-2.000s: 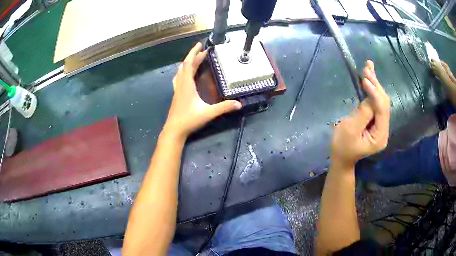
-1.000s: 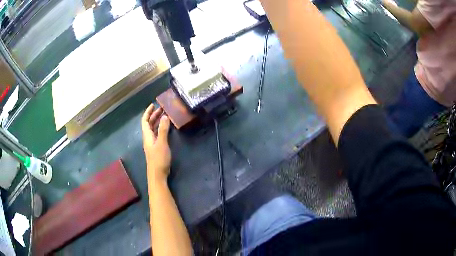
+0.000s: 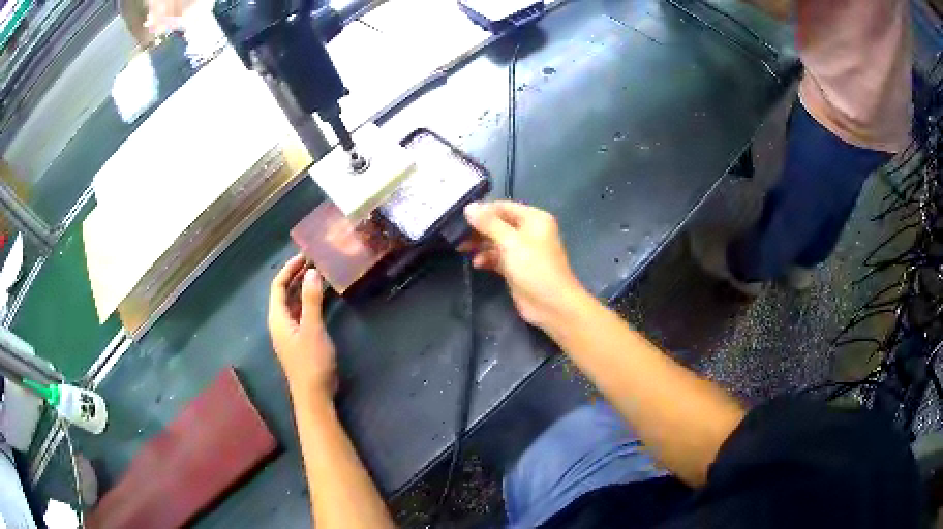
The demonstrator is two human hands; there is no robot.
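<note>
The LED work light [image 3: 439, 191], a black square housing with a pale face, lies partly on the red-brown press fixture [image 3: 339, 248], shifted to its right. The cream-white pressing block [image 3: 362, 170] hangs above the fixture under the black press ram [image 3: 336, 122]. My right hand [image 3: 522, 248] grips the light's near edge with thumb and fingers. My left hand [image 3: 303, 331] is beside the fixture's near left corner, fingers apart and empty. The light's black power cable [image 3: 467, 362] runs down off the bench edge.
A red-brown board [image 3: 191, 449] lies at lower left, near a white bottle with a green nozzle [image 3: 83, 406]. White sheets [image 3: 176, 196] on cardboard stand behind left. Another lamp [image 3: 502, 12] with its cable is at the top. Another person's legs [image 3: 801, 196] are at right.
My right hand has come down from above and taken hold of the light. The light has moved right from under the pressing block, which now stands clear of it. The camera view has shifted.
</note>
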